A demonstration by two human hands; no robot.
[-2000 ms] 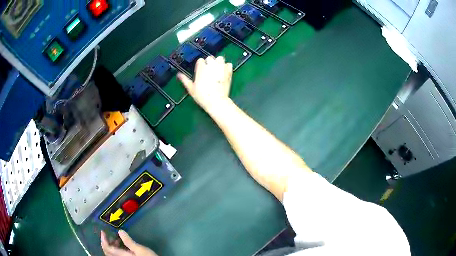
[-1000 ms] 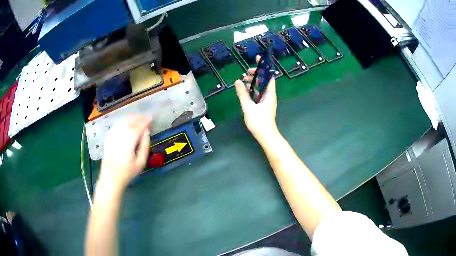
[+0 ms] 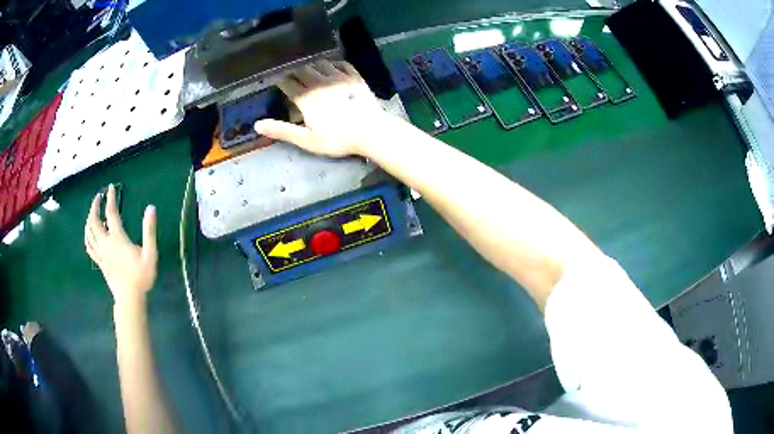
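A phone frame (image 3: 244, 119) with a dark blue camera end lies in the nest under the press head (image 3: 267, 47). My right hand (image 3: 327, 110) spans its right part, thumb at the near edge and fingers at the far side, hiding much of it. My left hand (image 3: 123, 250) is over the bench left of the press, fingers apart. A thin dark outline (image 3: 117, 197), perhaps a frame, shows by its fingertips. The red stop button (image 3: 325, 242) sits between two yellow arrows on the press base front.
A row of several phone frames (image 3: 507, 93) lies on the green strip at the back right. A black sheet (image 3: 666, 59) is at its far end. A white perforated tray (image 3: 114, 110) and red trays (image 3: 30, 169) are left of the press. A pale hose (image 3: 188, 288) runs along the bench.
My right hand has moved left from the row to the nest with the frame it held. My left hand has moved from the press base to the bench on the left.
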